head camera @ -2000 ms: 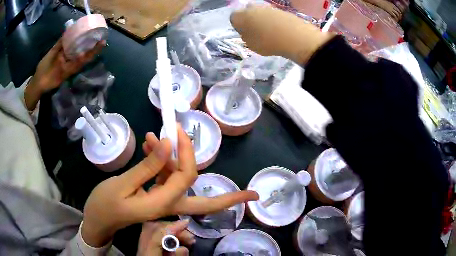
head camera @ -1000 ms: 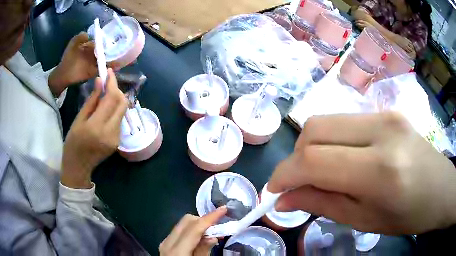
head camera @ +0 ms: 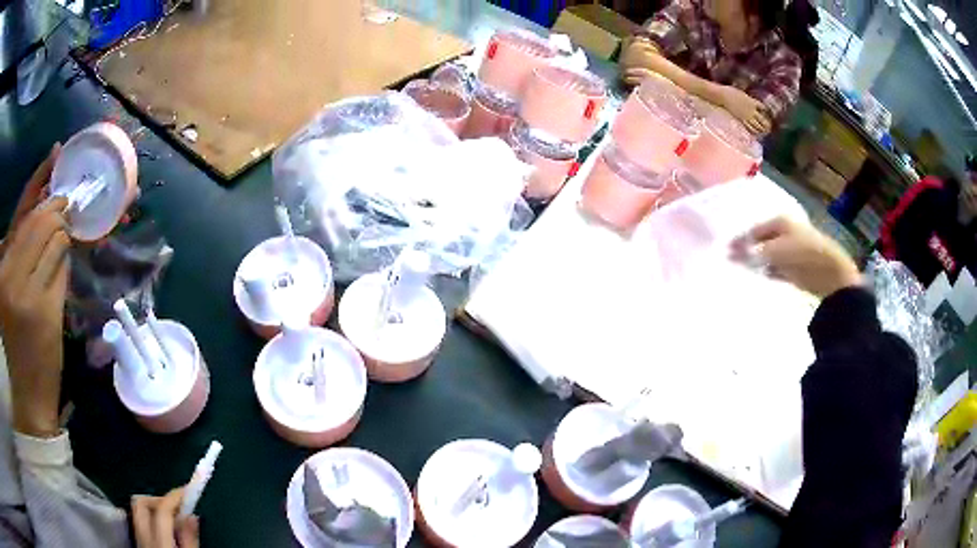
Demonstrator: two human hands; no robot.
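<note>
My left hand [head camera: 163, 521] is at the bottom left, cut off by the lower edge, and holds a short white tube [head camera: 200, 477] pointing up. My right hand [head camera: 798, 257], in a dark sleeve, is over the bright white sheet-covered board [head camera: 643, 321]; its fingertips are close together, and glare hides whether they hold anything. Round pink-and-white units stand between my hands. One unit [head camera: 311, 385] has a thin upright piece; another [head camera: 477, 495] has a white tube leaning across it. Grey flexible pieces lie on the front-left unit [head camera: 348, 519] and the unit nearer the board [head camera: 632, 444].
A neighbour's hands [head camera: 38, 268] hold a tilted unit [head camera: 94, 182] at the left. A unit with upright tubes [head camera: 171, 391] stands near them. A clear plastic bag [head camera: 375, 193] lies behind the units. Pink cylinders [head camera: 557, 107] are stacked behind. A brown board [head camera: 246, 75] lies far left. A person [head camera: 718, 64] sits opposite.
My right hand has left the white tube and moved right and away, over the white board. My left hand still holds a tube. The view has shifted right; the neighbour's unit is now tilted.
</note>
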